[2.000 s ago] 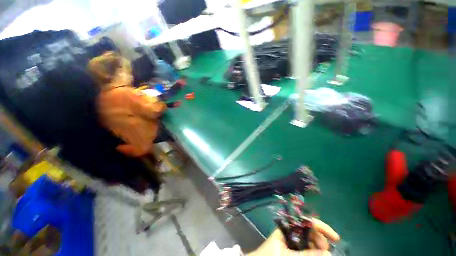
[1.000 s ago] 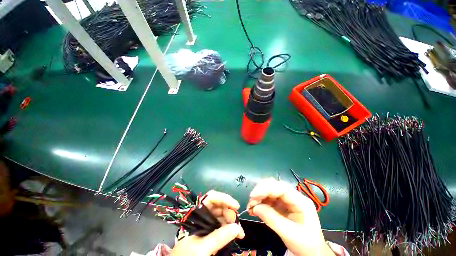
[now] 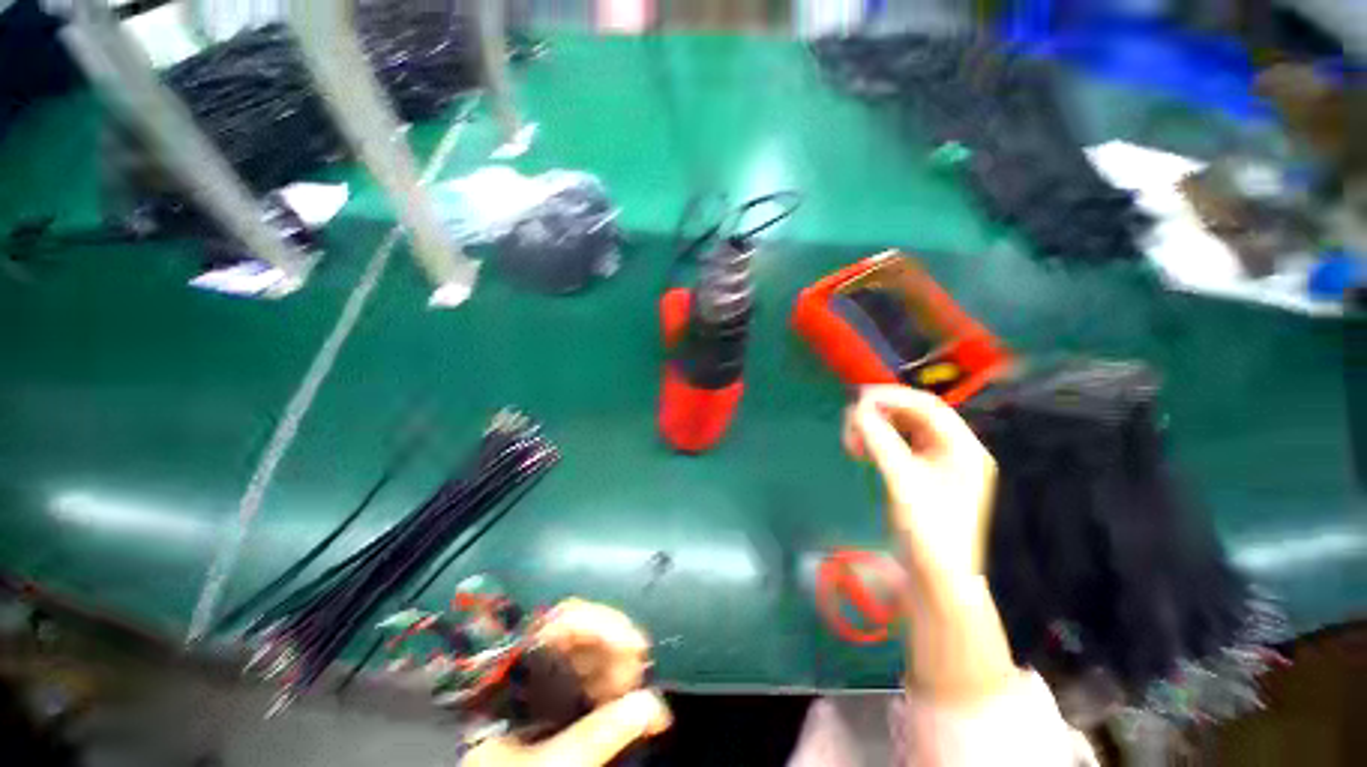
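The frame is blurred. My left hand [image 3: 597, 667] is closed around a bunch of black cables [image 3: 477, 637] at the front edge; their red, white and green wire ends stick out to the left. My right hand [image 3: 937, 472] is raised in front of the red tester [image 3: 900, 330], thumb and fingertips close together; whether something thin is between them cannot be told. A large bundle of black cables [image 3: 1094, 525] lies right of my right hand. The scissors [image 3: 859, 595] with orange-red loops lie left of my right forearm.
A small cable bundle [image 3: 405, 547] lies at the left front edge. The red and black heat gun [image 3: 705, 360] stands mid-table, its cord behind. A plastic bag [image 3: 558, 232] sits by the white shelf legs [image 3: 360, 135]. Black cable heaps lie at back left and back right [image 3: 1020, 143].
My right hand has left my left hand and moved up and right to the tester and large bundle. My left hand still holds its bunch. The view has shifted slightly.
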